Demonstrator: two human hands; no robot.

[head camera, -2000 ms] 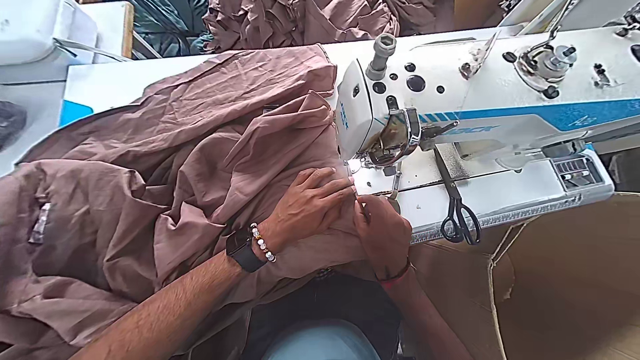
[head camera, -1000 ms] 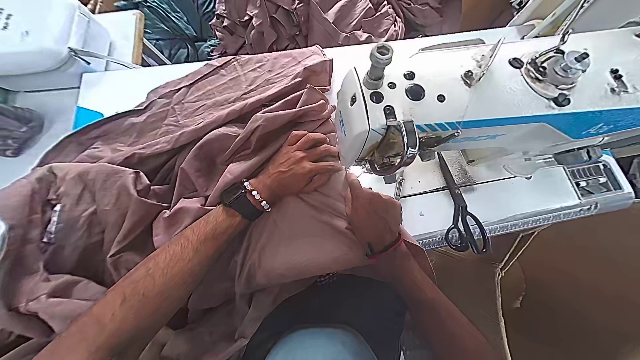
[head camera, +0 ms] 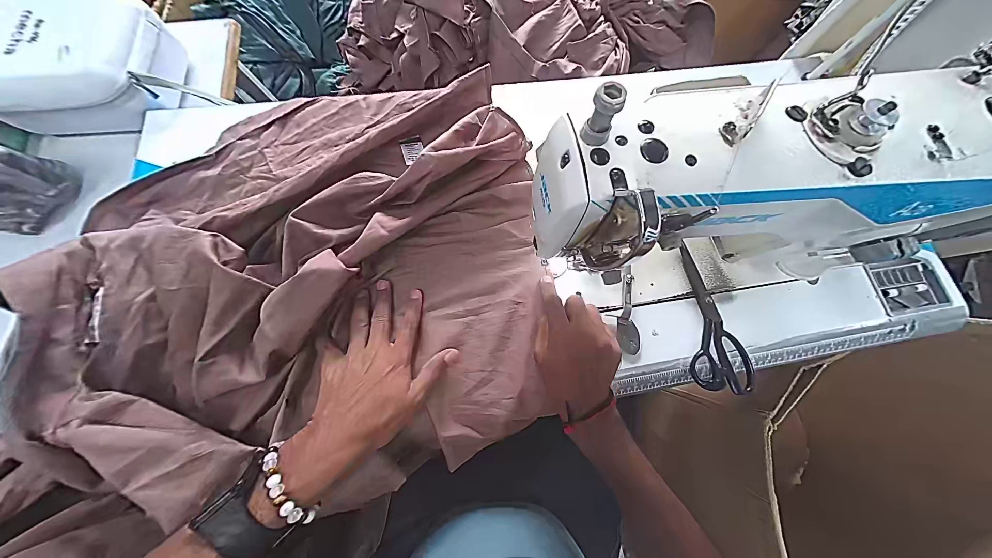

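Note:
Brown fabric of a garment (head camera: 465,232) lies in folds over the sewing table, its right edge running beside the needle area of a white Jack sewing machine (head camera: 573,194). My left hand (head camera: 372,380) rests flat on the cloth with its fingers spread, a beaded bracelet and a black watch at the wrist. At the fabric's right edge, just below the presser foot area, my right hand (head camera: 573,349) holds the cloth with curled fingers; its fingertips are partly hidden. Black-handled scissors (head camera: 717,341) lie on the machine bed to the right of that hand.
More brown fabric (head camera: 527,39) is heaped behind the table, beside dark green cloth (head camera: 287,46). A white machine housing (head camera: 85,58) stands at the upper left. Below the machine bed at the right is brown cardboard (head camera: 891,449) with a cord (head camera: 769,465) hanging against it.
My left hand has moved away from the needle area, toward the lower left, and its fingers have spread on the cloth. My right hand stays at the fabric's edge.

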